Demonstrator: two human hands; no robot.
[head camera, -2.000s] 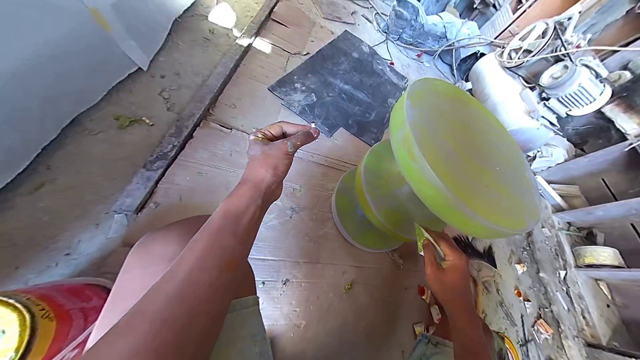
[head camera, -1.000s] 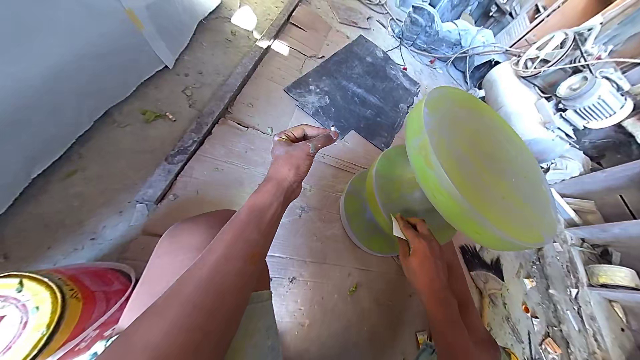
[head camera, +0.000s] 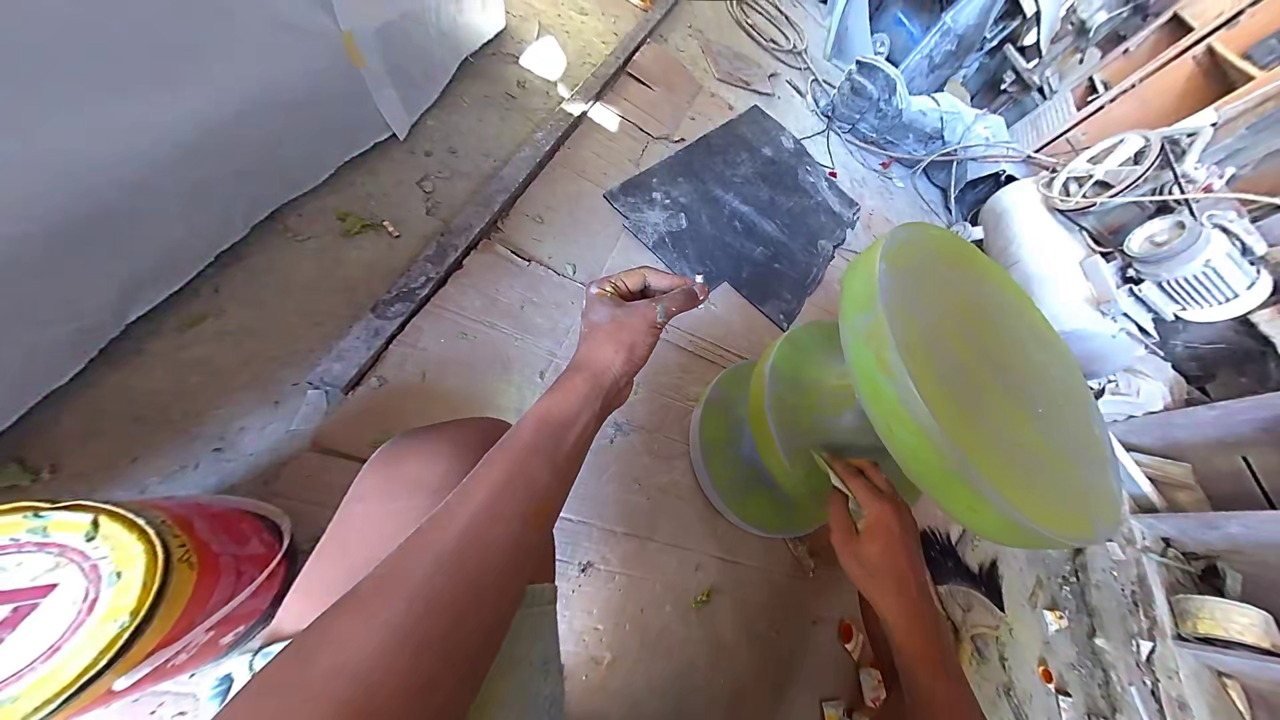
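A green stool-like pedestal (head camera: 985, 385) with a round top, narrow waist and round base stands tilted in view at right, its surface hazy and blotched. Against its waist, under the top's rim, my right hand (head camera: 868, 515) presses a folded pale sheet (head camera: 838, 482), possibly sandpaper. My left hand (head camera: 640, 310) is raised over the floor left of the pedestal, with a tiny whitish piece (head camera: 699, 281) pinched between thumb and fingertip.
A dark square sheet (head camera: 745, 210) lies on the cardboard-covered floor (head camera: 640, 570). A red paint can with a yellow lid (head camera: 140, 530) is at lower left. An electric motor (head camera: 1190, 265), cables and cluttered shelves line the right. A wooden strip (head camera: 450, 240) borders the floor covering.
My right hand has moved from the underside near the top's rim to the pedestal's waist. My left hand keeps its pinched pose.
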